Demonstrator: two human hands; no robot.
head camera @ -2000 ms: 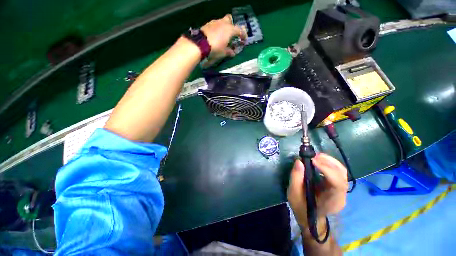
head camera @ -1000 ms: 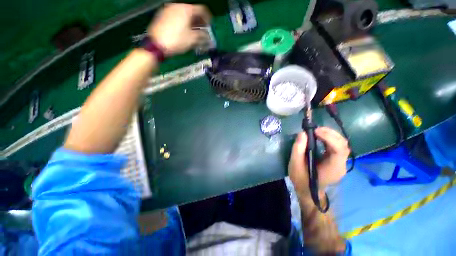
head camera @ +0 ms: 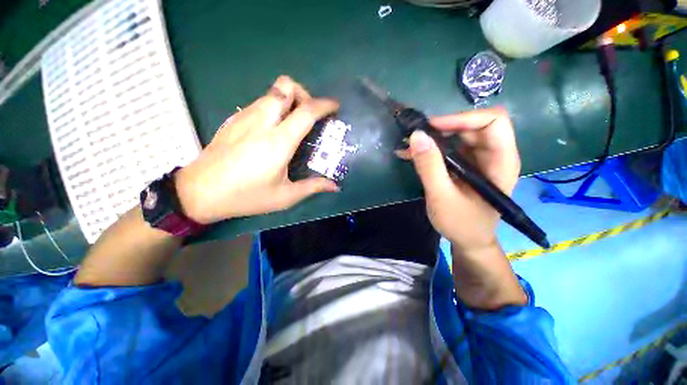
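My left hand [head camera: 252, 154] is over the bench left of centre, its thumb and fingers around a small white-silver circuit board [head camera: 329, 149] with a dark part on its left side. The fingers partly cover the board. My right hand [head camera: 471, 169] holds the black soldering iron [head camera: 482, 184] like a pen. The iron's metal tip is blurred and points up and left, right of the board and apart from it. I cannot tell whether the left hand holds anything else.
A white sheet or tray with rows of marks [head camera: 113, 113] lies at the left. A wristwatch [head camera: 483, 76] lies at the upper right. The white tip-cleaning cup [head camera: 520, 34] stands beyond it, near the station's yellow front [head camera: 648, 31]. Black cords run at the right.
The view has tilted down toward the bench's near edge. My left hand has come back from the conveyor and is around a board. The iron has left the cup and is near the board.
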